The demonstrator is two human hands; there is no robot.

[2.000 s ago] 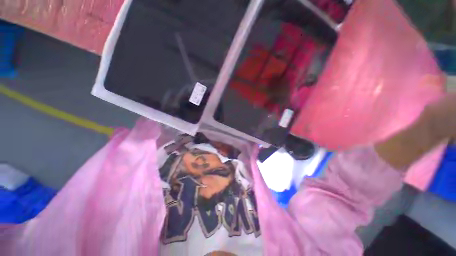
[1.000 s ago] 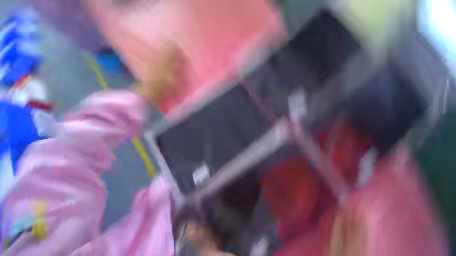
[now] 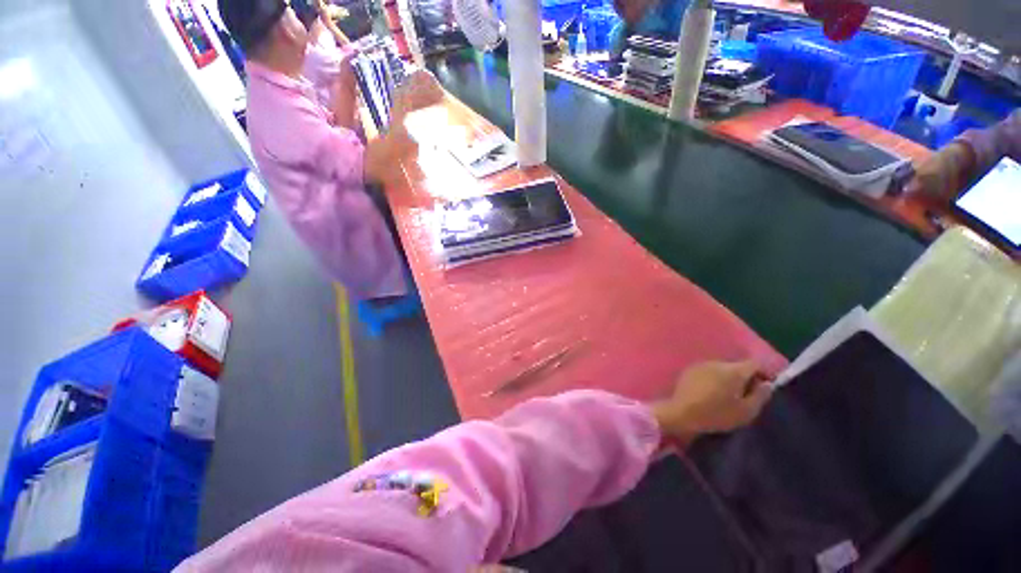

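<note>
Dark tablets lie side by side at the lower right. The far tablet (image 3: 851,431) has a black screen, a pale border and a small white label near its lower edge. A darker tablet (image 3: 633,520) lies to its left, partly under my sleeve. Another tablet (image 3: 974,515) is cut off by the right edge. My left hand (image 3: 722,400) reaches in from the lower left, its fingers curled on the far tablet's left edge near the corner. My right hand cannot be made out; a sliver of skin shows at the bottom edge.
A tablet stack (image 3: 509,222) stands farther up the pink bench cover (image 3: 537,325). A green belt (image 3: 661,207) runs alongside, with a pale yellow pad (image 3: 963,319) at right. A person in pink (image 3: 308,157) sits at the bench. Blue crates (image 3: 106,448) stand on the floor. Another hand (image 3: 940,170) is across the belt.
The view has swung up and left from the tablets and my shirt to the long bench and floor. My left hand has come onto the far tablet's edge.
</note>
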